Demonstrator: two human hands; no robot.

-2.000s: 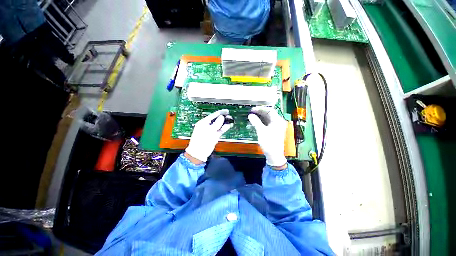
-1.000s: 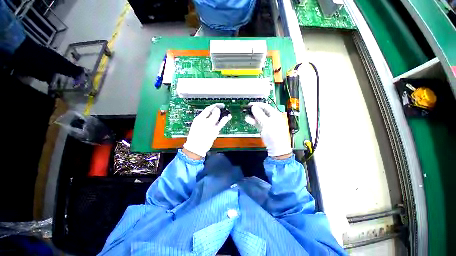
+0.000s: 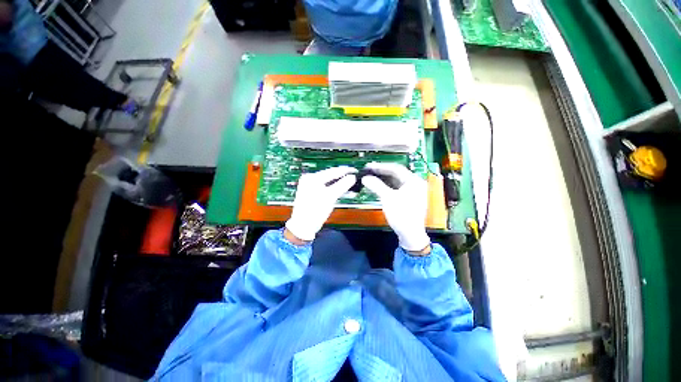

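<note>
A green circuit board point(image 3: 287, 168) with a long low silver-white heatsink point(image 3: 347, 134) and a taller one point(image 3: 372, 86) lies on an orange-brown fixture point(image 3: 250, 195). My left hand point(image 3: 317, 200) and my right hand point(image 3: 403, 203), both in white gloves, are close together over the board's near part. Small black parts point(image 3: 358, 180) show between my fingertips, seemingly held by both hands; their exact shape and number are hard to see. The fingers hide part of the board beneath.
A powered screwdriver point(image 3: 452, 149) with a cable lies at the bench's right. A blue marker point(image 3: 254, 108) lies at left. Lower left are a black bin point(image 3: 160, 306) and a box of shiny screws point(image 3: 209, 235). A pale conveyor point(image 3: 530, 186) runs at right, carrying another board point(image 3: 500, 30). People stand beyond.
My hands have come together over the board, from a gap between them, bringing the black parts near each other. A person's arm at far left has reached out over the metal frame.
</note>
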